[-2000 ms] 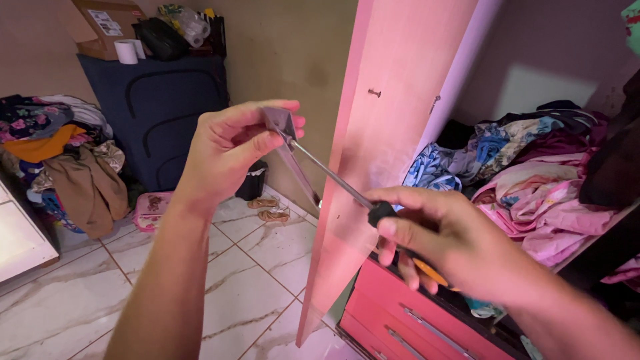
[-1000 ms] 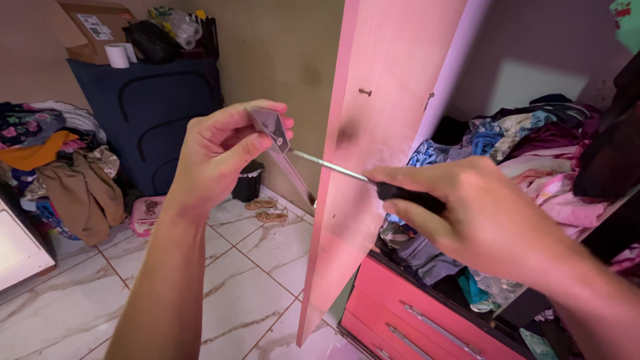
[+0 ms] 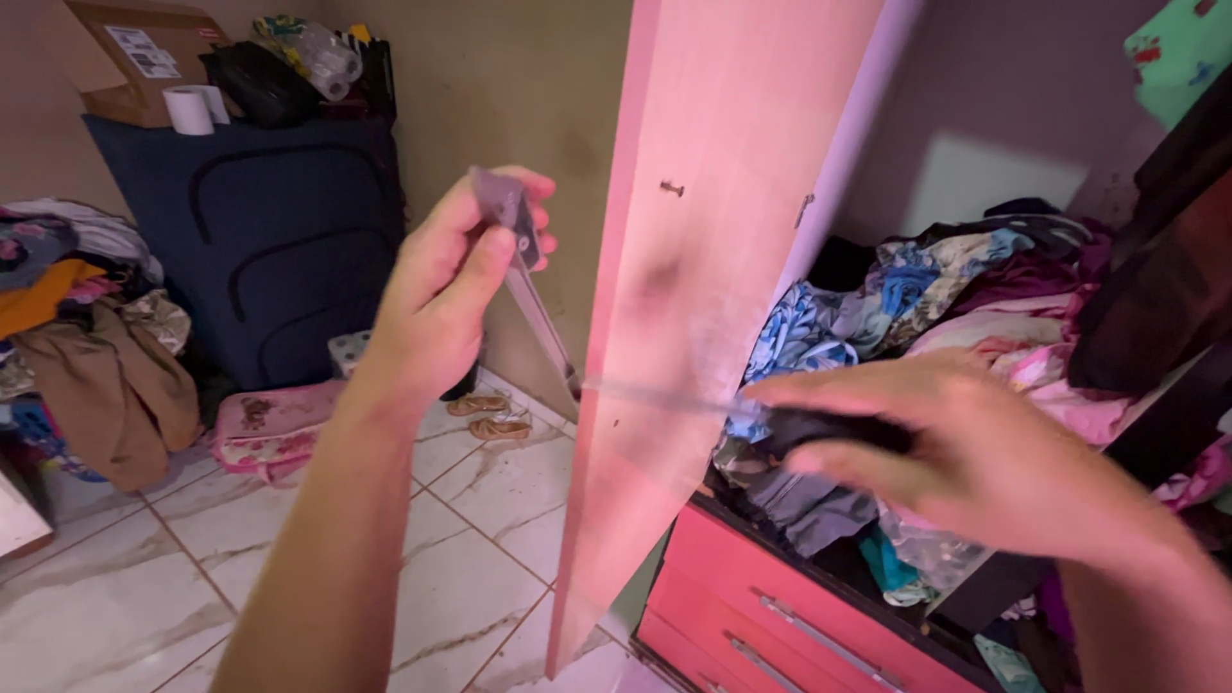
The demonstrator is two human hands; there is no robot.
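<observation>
My left hand (image 3: 462, 260) grips the upper end of a long, thin metal handle (image 3: 541, 322), which slants down beside the edge of a pink wardrobe door (image 3: 712, 250). A broad, flat end piece with a small hole shows between thumb and fingers. In my right hand (image 3: 924, 443) is a screwdriver (image 3: 837, 430) with a dark grip; its blurred shaft points left across the door, its tip near the handle's lower end. A small screw or peg (image 3: 672, 189) sticks out of the door above.
Red drawers (image 3: 770, 606) with metal handles stand below heaped clothes (image 3: 905, 279) on the right. A dark blue suitcase (image 3: 298, 241) bears a cardboard box (image 3: 159, 58) and toilet paper rolls. On the tiled floor lie a pink bag (image 3: 274, 423) and sandals (image 3: 500, 425); more clothes (image 3: 115, 385) are piled at left.
The screwdriver has moved away from the flat upper end of the metal handle, where its tip was earlier, and down to the right with my right hand. My left hand keeps its hold.
</observation>
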